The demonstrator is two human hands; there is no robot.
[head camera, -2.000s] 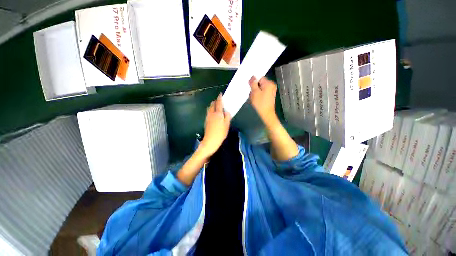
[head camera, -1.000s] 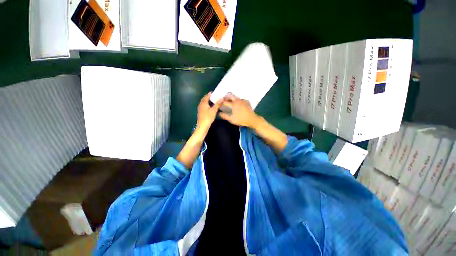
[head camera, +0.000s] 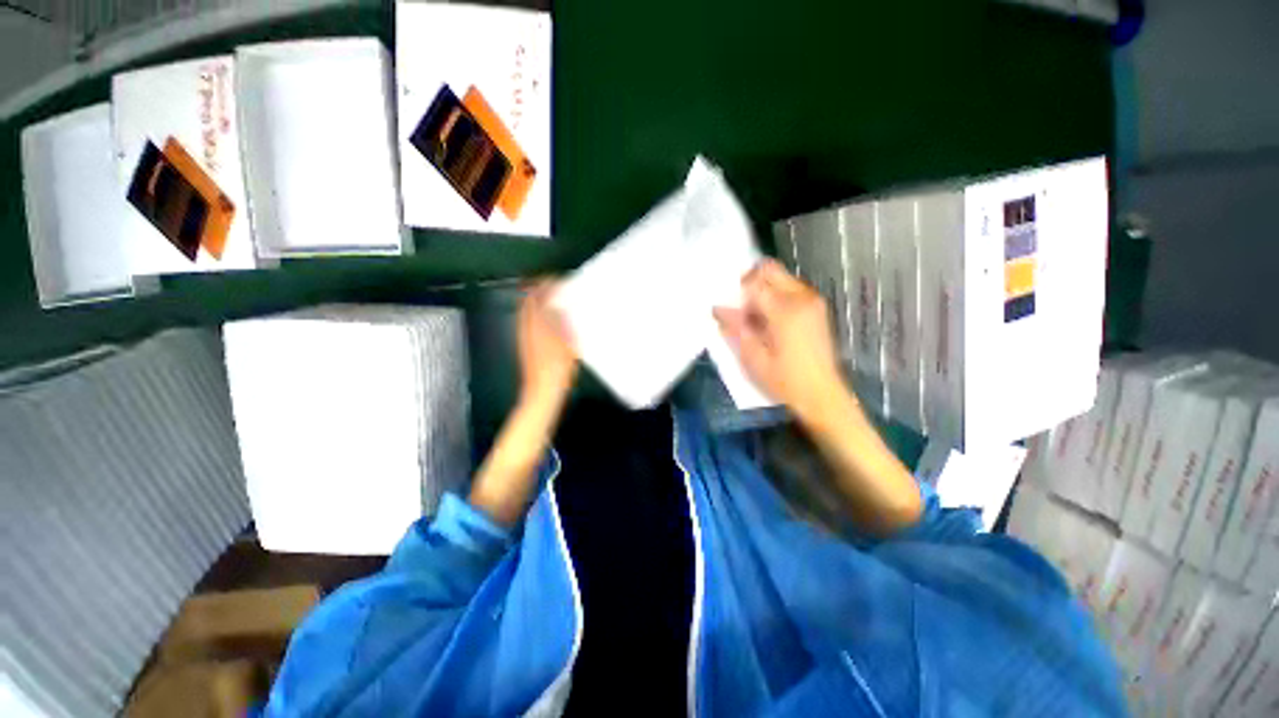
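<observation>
A plain white folded insert (head camera: 638,302) is held in front of my body, partly opened, with a crease near its right part. My left hand (head camera: 544,344) is blurred and grips its left edge. My right hand (head camera: 780,330) holds its right flap, fingers bent over the edge. A block of stacked white inserts (head camera: 330,428) stands at the left, close to my body. Box lids with an orange-and-black device picture (head camera: 477,126) and plain white box bases (head camera: 320,147) lie in a row at the upper left.
Upright closed boxes (head camera: 1031,302) stand at the right of the green bench (head camera: 786,84). More lettered boxes (head camera: 1164,463) are stacked at the lower right. A large ribbed white stack (head camera: 119,491) fills the far left. A brown carton (head camera: 239,624) is at the lower left.
The insert has opened out and turned, its flaps now spread apart. My left hand has moved left and my right hand right. The view has shifted, so the lids and bases show more fully.
</observation>
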